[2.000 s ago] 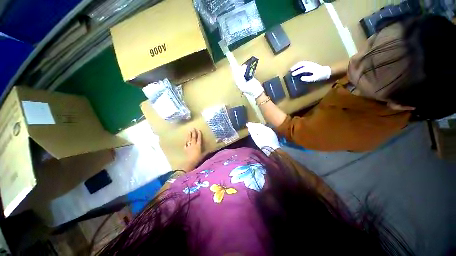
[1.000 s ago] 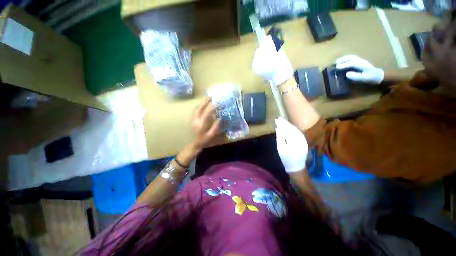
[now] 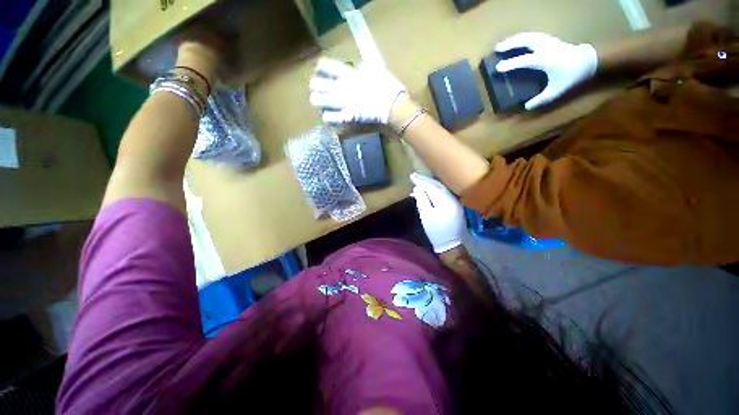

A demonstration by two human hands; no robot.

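My bare left hand (image 3: 198, 50) reaches into the mouth of the inner carton (image 3: 138, 32) at the upper left; its fingers are dark and blurred, so their grip is hidden. My gloved right hand (image 3: 438, 212) hangs just off the cardboard's front edge, empty, with its fingers loosely extended. A bubble bag (image 3: 324, 174) lies in front of me, its right side touching a dark product box (image 3: 367, 160). A stack of bubble bags (image 3: 228, 130) lies under my left wrist, at the carton's mouth.
A neighbour's gloved hand (image 3: 353, 93) is spread above my product box; their other glove (image 3: 544, 68) rests on a dark box beside another product box (image 3: 455, 93). An outer carton (image 3: 49, 166) stands left. A blue stool (image 3: 227, 301) is below the bench edge.
My left hand has left the bubble bag and moved up and left into the inner carton. The neighbour's near hand has moved left and no longer shows a dark item. The view has shifted.
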